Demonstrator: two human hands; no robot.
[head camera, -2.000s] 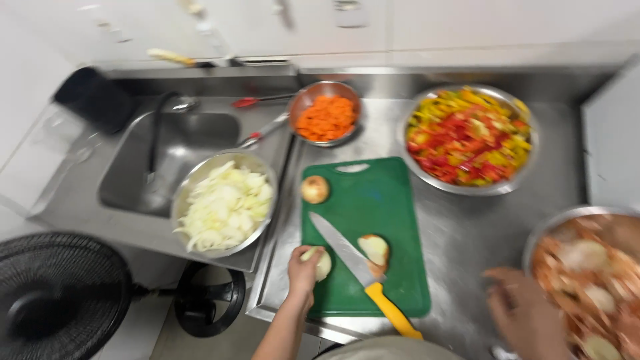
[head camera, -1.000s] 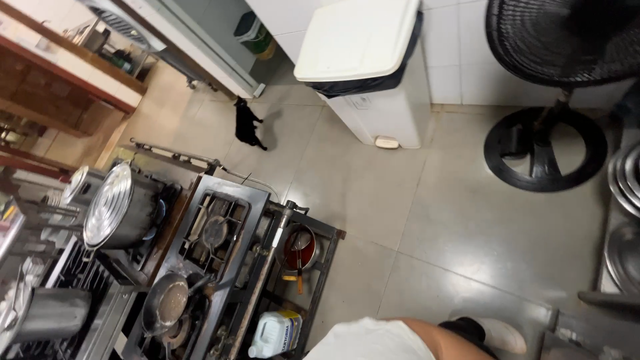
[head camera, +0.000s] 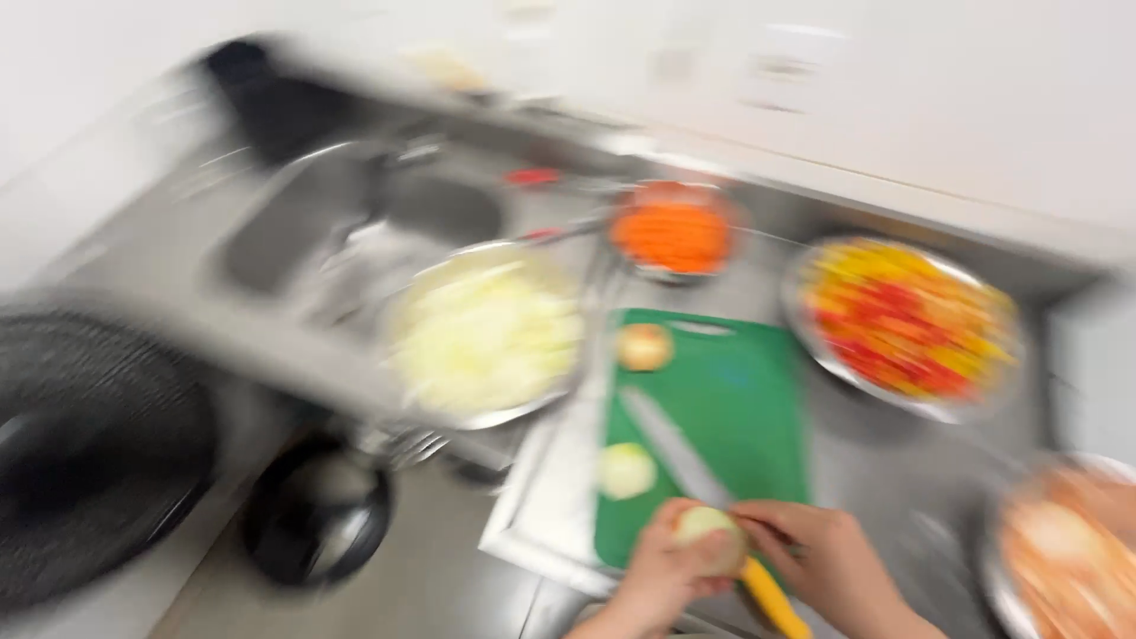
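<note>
My left hand (head camera: 679, 564) holds a pale onion piece (head camera: 710, 540) above the near part of the green cutting board (head camera: 737, 408). My right hand (head camera: 812, 550) is beside it, its fingertips touching or very near the onion; blur hides whether they grip it. The knife (head camera: 674, 448) lies on the board, its blade pointing up and left, its yellow handle (head camera: 770, 596) below my hands. Another pale onion piece (head camera: 627, 470) lies at the board's left edge, and an unpeeled onion (head camera: 645, 347) near its top left corner.
Bowls of cut onion (head camera: 486, 333), orange carrot pieces (head camera: 673, 232) and red and yellow peppers (head camera: 905, 324) stand around the board. Right, a bowl (head camera: 1003, 568) holds peelings, with part of a hand over it. The sink (head camera: 293, 231) and a black fan (head camera: 98, 461) are left.
The view swung away to the floor and stove, then back. Two seconds ago my left hand was at an onion piece on the board and my right near the peelings bowl; now both meet at an onion piece.
</note>
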